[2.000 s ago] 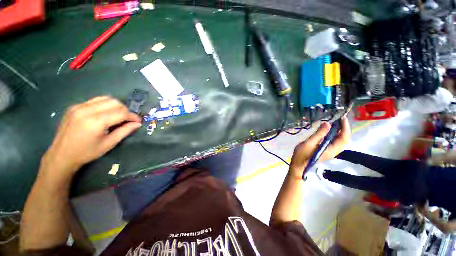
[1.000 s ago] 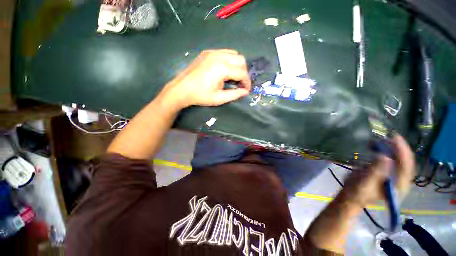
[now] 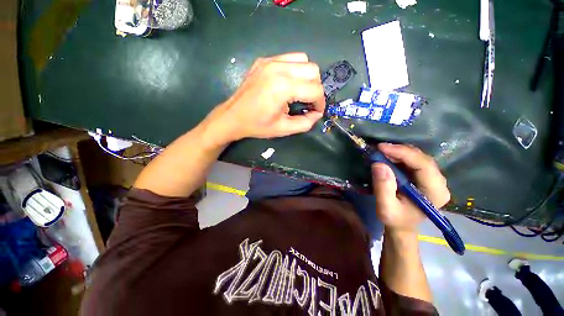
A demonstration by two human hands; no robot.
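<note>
My right hand (image 3: 411,185) holds a blue soldering iron (image 3: 427,207), its metal tip at the left end of a blue circuit board (image 3: 386,106) on the green mat. My left hand (image 3: 278,95) is beside that end, thumb and fingertips pinched together. Whatever lies between the fingertips is too small to tell. A dark part with a round grille (image 3: 339,75) lies just above the board's left end. A white card (image 3: 385,55) lies above the board and touches its top edge.
A slim silvery-white tool (image 3: 488,55) and a small clear piece (image 3: 525,133) lie on the mat at right. A tub with silvery mesh (image 3: 171,13) stands at upper left. Wooden shelves (image 3: 77,176) are at lower left. A person's legs (image 3: 525,290) show at lower right.
The view has swung left. My right hand has brought the soldering iron from beyond the bench's edge to the board's left end. My left hand stays beside the board.
</note>
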